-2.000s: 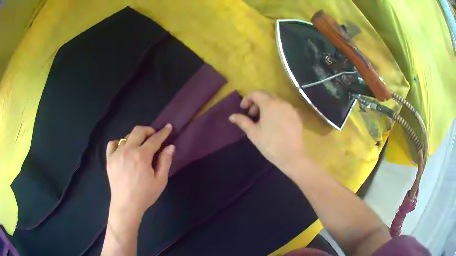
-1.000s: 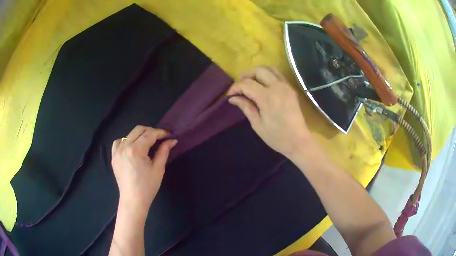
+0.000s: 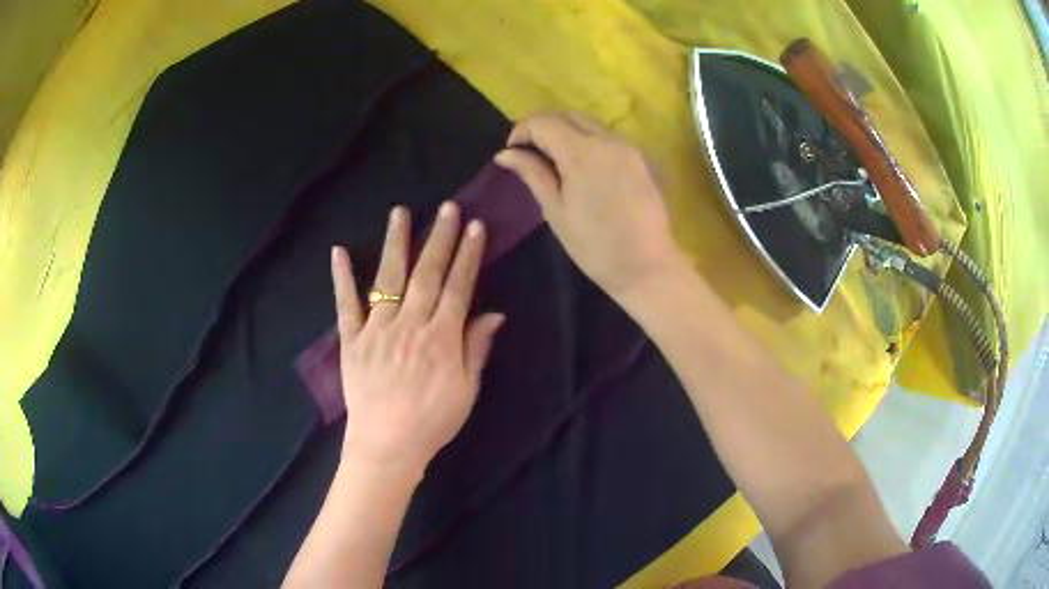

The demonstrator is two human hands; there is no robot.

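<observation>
A large black garment panel (image 3: 150, 253) lies wrong side up, with thin dark seam ridges running lengthwise. A purple vent extension (image 3: 512, 219) lies at the hem end of the middle seam; its inner end shows left of my left hand. My left hand (image 3: 412, 357), with a ring, lies flat on the vent area with fingers spread, palm down. My right hand (image 3: 592, 201) pinches the vent's corner at the hem edge between thumb and fingers.
The steam iron (image 3: 782, 173) rests at the right on the yellow table cover (image 3: 621, 69), its brown handle up. Its hose (image 3: 992, 334) runs down the right side, with a pink-purple tie (image 3: 946, 500). Pale floor shows at lower right.
The two purple flaps now lie together as one narrower strip. My left hand has opened from a pinch and flattened on the cloth, further right. My right hand has moved up and slightly left.
</observation>
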